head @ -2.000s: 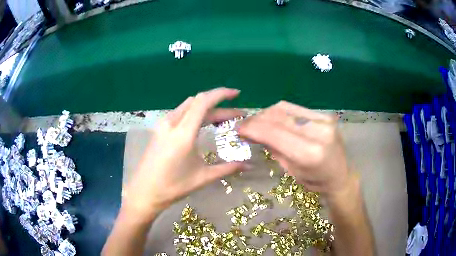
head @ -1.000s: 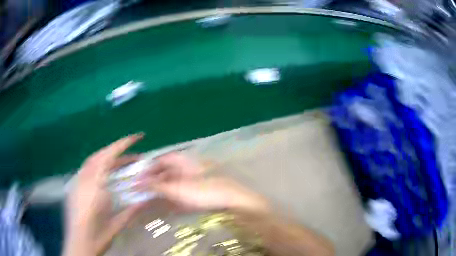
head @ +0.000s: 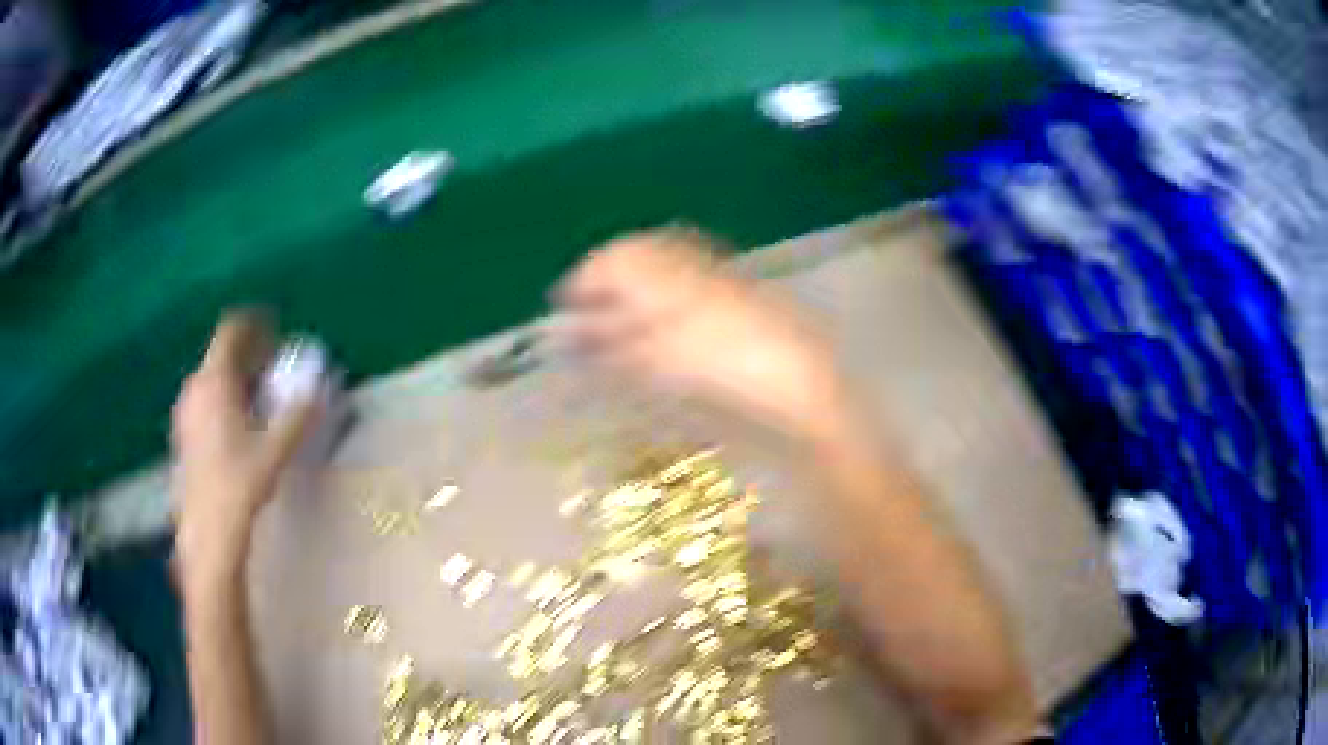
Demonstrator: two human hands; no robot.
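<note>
My left hand point(head: 226, 429) holds a white socket housing point(head: 296, 376) between thumb and fingers at the left, over the pale belt edge rail. The housing is blurred, so its slots cannot be told. My right hand point(head: 685, 320) is apart from it, above the far edge of the tan work board point(head: 932, 437). It is blurred, and whether its fingers hold anything cannot be seen. A heap of gold brass contacts point(head: 655, 582) lies on the board below and between the hands, with a few loose pieces left of the heap.
The green conveyor belt point(head: 583, 218) runs beyond the board and carries white pieces point(head: 409, 182). A housing pile point(head: 66, 655) is at the lower left. A blue rack point(head: 1136, 320) stands at the right, with a white piece point(head: 1155, 556) by its near corner.
The view has swung to the right and tilted. My hands, together at the housing before, are now apart: the left keeps the housing, the right has moved away to the right.
</note>
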